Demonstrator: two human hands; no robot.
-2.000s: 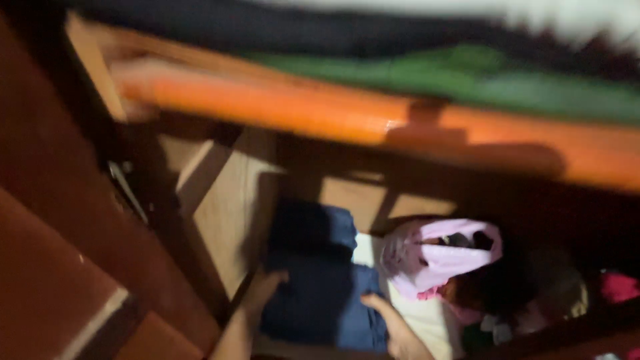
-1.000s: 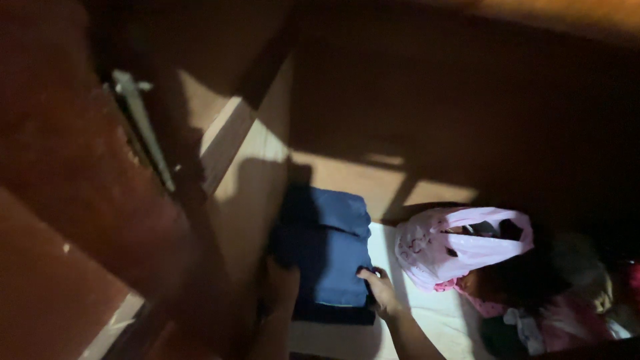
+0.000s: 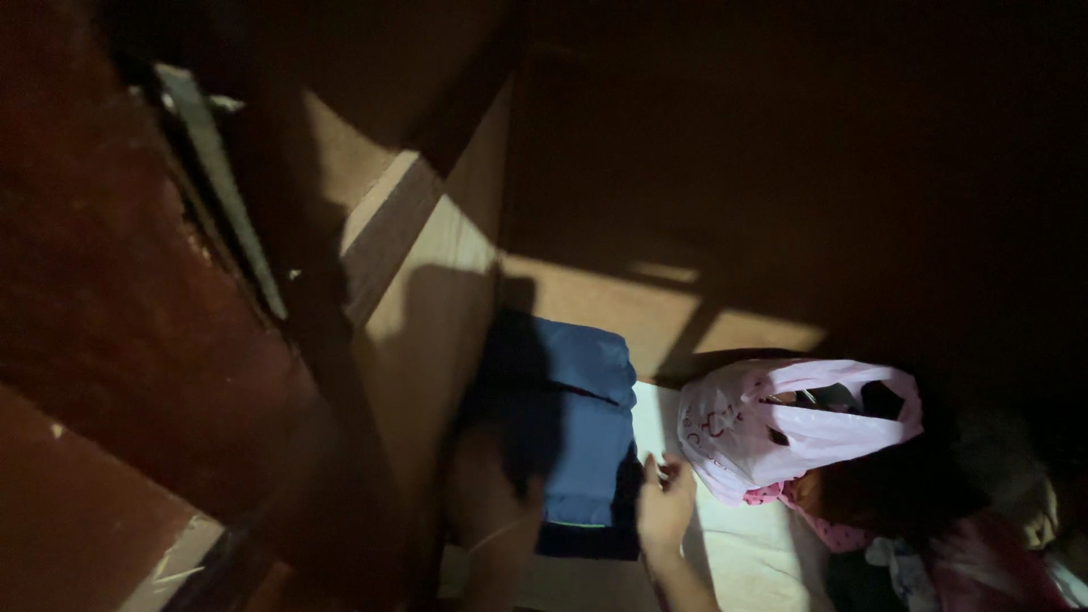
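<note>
A stack of folded dark blue cloth (image 3: 586, 433) lies in the left corner of a dim wooden cupboard, on a pale sheet (image 3: 748, 544). My left hand (image 3: 493, 484), in deep shadow, is at the near left side of the stack; its grip is hard to make out. Just off the right edge of the cloth is my right hand (image 3: 667, 501), fingers apart and holding nothing. To the right of that hand stands a pink plastic carrier bag (image 3: 799, 425) with printing on it and things inside.
A wooden side panel (image 3: 416, 314) with a batten (image 3: 391, 229) rises left of the stack. The reddish-brown door (image 3: 127, 280) fills the far left, near a metal strip (image 3: 221, 178). Crumpled clothes (image 3: 977, 561) lie at the lower right.
My right hand has let go of the blue cloth's right edge, where it rested before. The orange-lit edge and green cloth at the top have left the view.
</note>
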